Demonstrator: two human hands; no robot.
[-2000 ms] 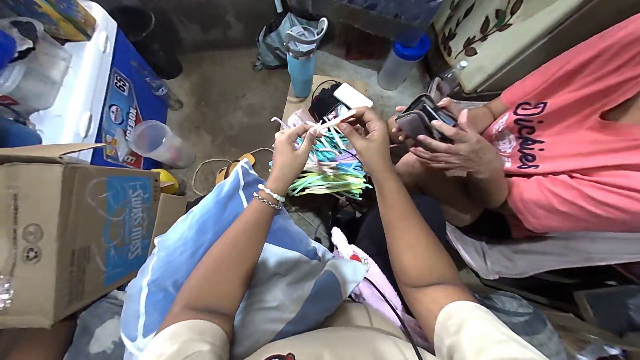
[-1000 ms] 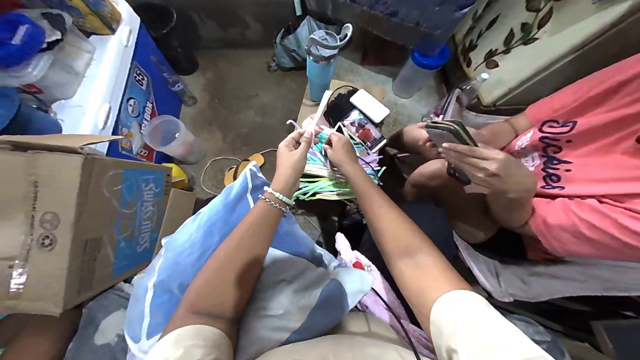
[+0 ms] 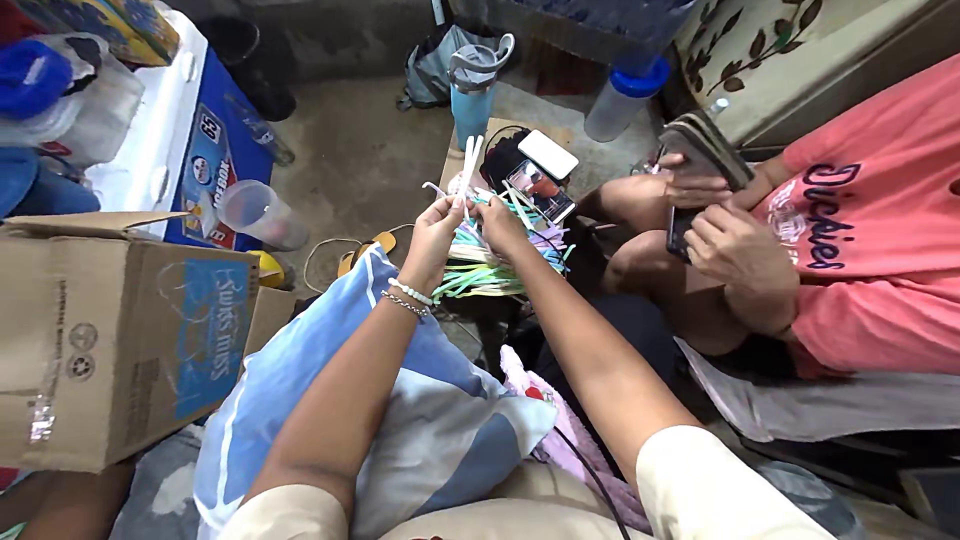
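Pale flat strips (image 3: 469, 166) stand up from the fingers of my left hand (image 3: 435, 232), which is closed on them; a bead bracelet and a chain are on that wrist. Close beside it, my right hand (image 3: 501, 226) has its fingertips bent at the strips' lower ends; what it grips is hidden. Under both hands lies a bundle of pastel strips (image 3: 480, 279) in green, white and purple. Just beyond the bundle are a phone with a lit screen (image 3: 541, 190) and a white rectangular device (image 3: 548, 154).
A blue tumbler (image 3: 472, 101) stands beyond my hands. At right a person in a pink shirt (image 3: 885, 225) holds a dark wallet or case (image 3: 705, 154). A cardboard box (image 3: 150, 337), a clear plastic cup (image 3: 262, 214) and a blue cooler (image 3: 225, 142) are at left. A pillow (image 3: 315, 360) covers my lap.
Pale strips now stand more upright from my left hand. My right hand, raised two seconds ago, is lower over the bundle. The other person's hands have shifted the dark case.
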